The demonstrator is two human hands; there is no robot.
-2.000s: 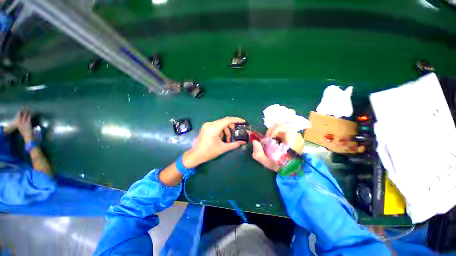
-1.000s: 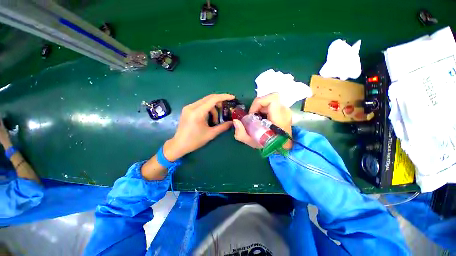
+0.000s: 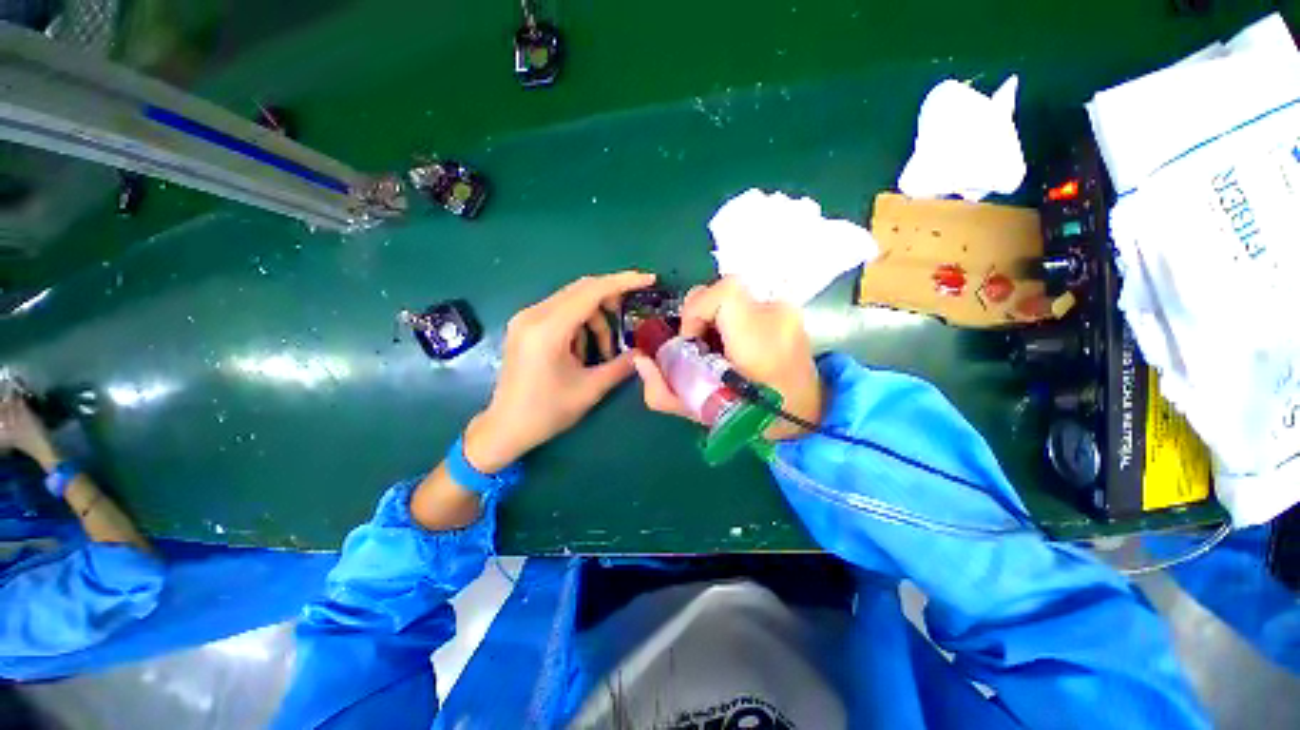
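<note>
My left hand, with a blue wrist strap, holds a small black assembly between thumb and fingers. My right hand grips the dispensing syringe like a pen. The syringe is clear with red fill and has a green cap at its rear. Its red end points at the assembly, and the needle tip is hidden. A thin clear hose and a dark cord run from the cap over my right sleeve.
Loose assemblies lie at the left, by the metal post and farther back. White tissues, red-spotted cardboard and a black controller under white sheets stand right. Another person's hand is far left.
The view has shifted. My left hand still holds the assembly, turned somewhat since the first frame. The syringe has moved closer over it and now stands more steeply against it.
</note>
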